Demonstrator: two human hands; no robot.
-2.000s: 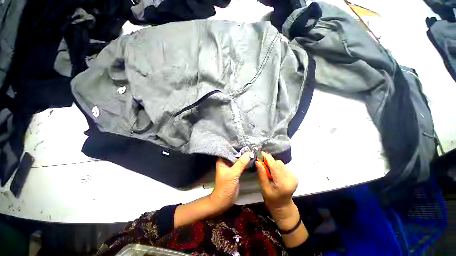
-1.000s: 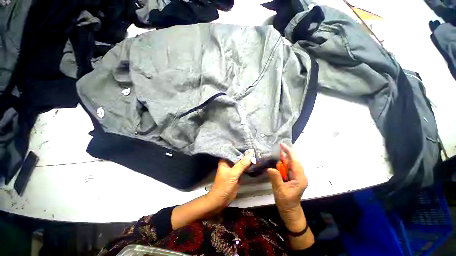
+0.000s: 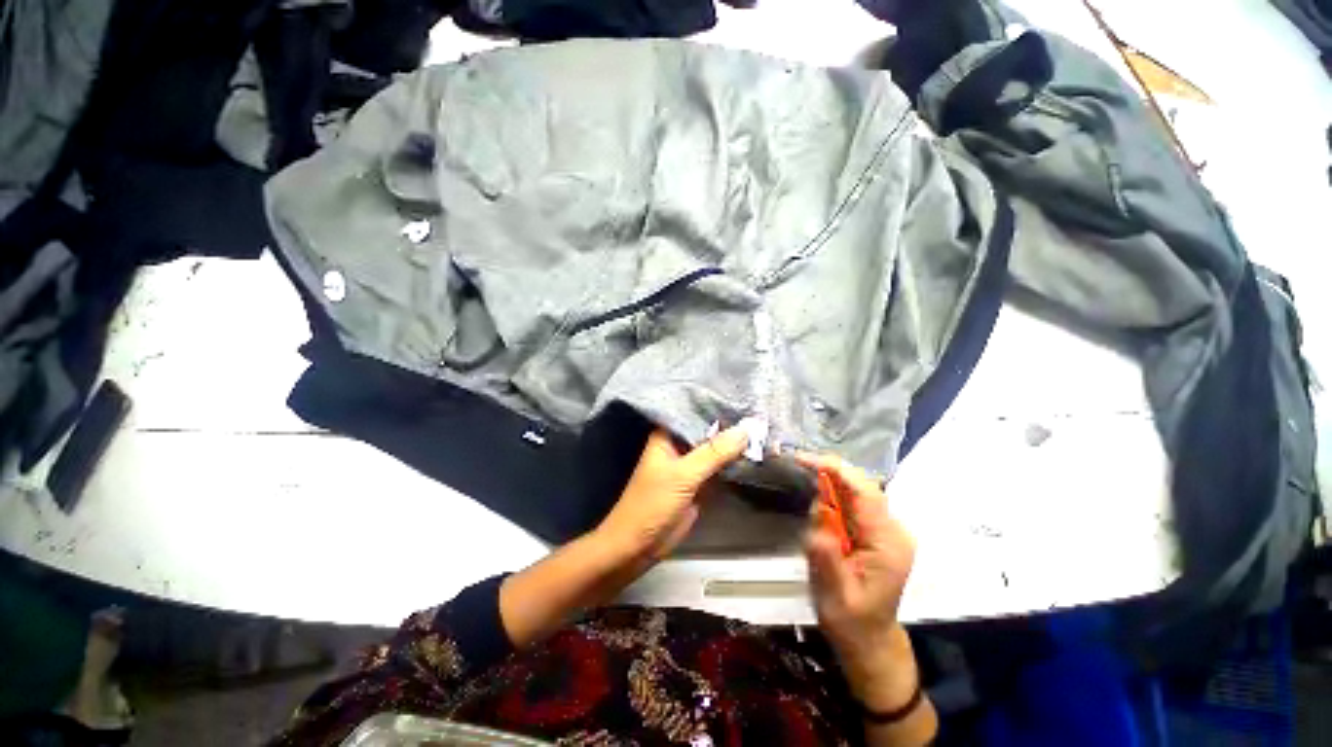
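A grey garment with dark edging is spread on the white table in front of me. Two pale round patches show on its left part, and a dark slit near its middle. A wide dark band with a tiny white label runs along the near side. My left hand pinches the garment's near edge at a seam, thumb on top. My right hand is just right of it, slightly blurred, closed around orange-red snips. The snips' blades and any thread are too small to tell.
The white table has a curved near edge. Dark and grey garments are heaped at the left and far side. A long grey-blue garment lies at the right and hangs over the edge. A small dark strip lies left. Blue crates stand below.
The right hand has moved off the seam to the right, then slightly back towards it. The garment and table appear shifted rightwards in view. The left hand still pinches the near edge.
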